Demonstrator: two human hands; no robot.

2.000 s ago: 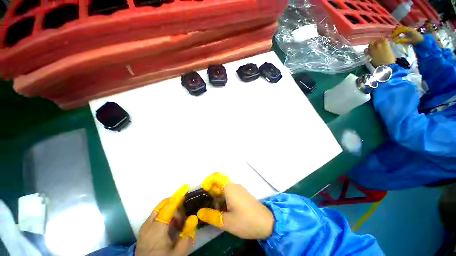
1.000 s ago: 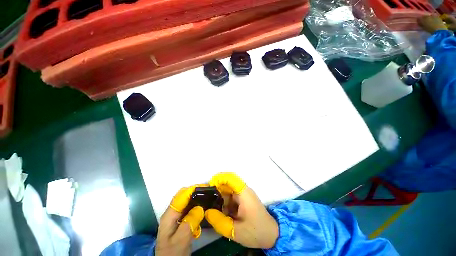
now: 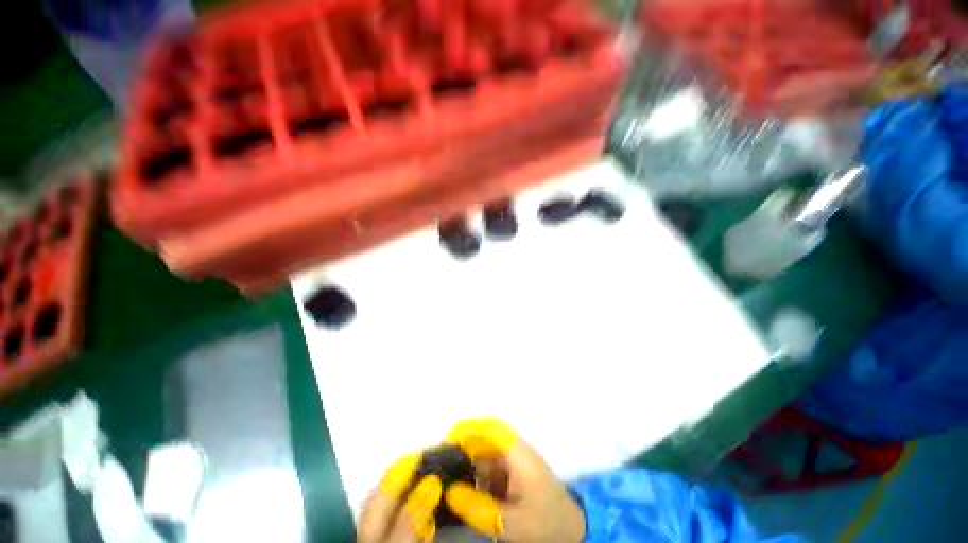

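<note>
The frame is blurred. A small black watch-shaped housing (image 3: 448,467) is held between both hands at the bottom centre, over the near edge of the white mat (image 3: 531,350). My left hand (image 3: 398,504) has yellow finger cots and grips its left side; the frame's lower edge cuts the hand off. My right hand (image 3: 520,483), also with yellow cots and a blue sleeve, grips its right side. The fingers hide much of the housing. Several more black housings lie on the mat: one at the far left (image 3: 330,307), the others along the back edge (image 3: 500,220).
Stacked red-orange foam trays (image 3: 403,191) stand behind the mat, another tray (image 3: 42,276) far left. Right are a white bottle (image 3: 766,239), clear plastic bag (image 3: 690,149) and a person's blue sleeve (image 3: 918,202). Left are a grey sleeve (image 3: 239,414) and white wipes (image 3: 170,483).
The view has shifted and blurred, showing more of the foam trays' tops. Both hands still hold the black housing, now lower in the picture. The housings on the mat keep their layout.
</note>
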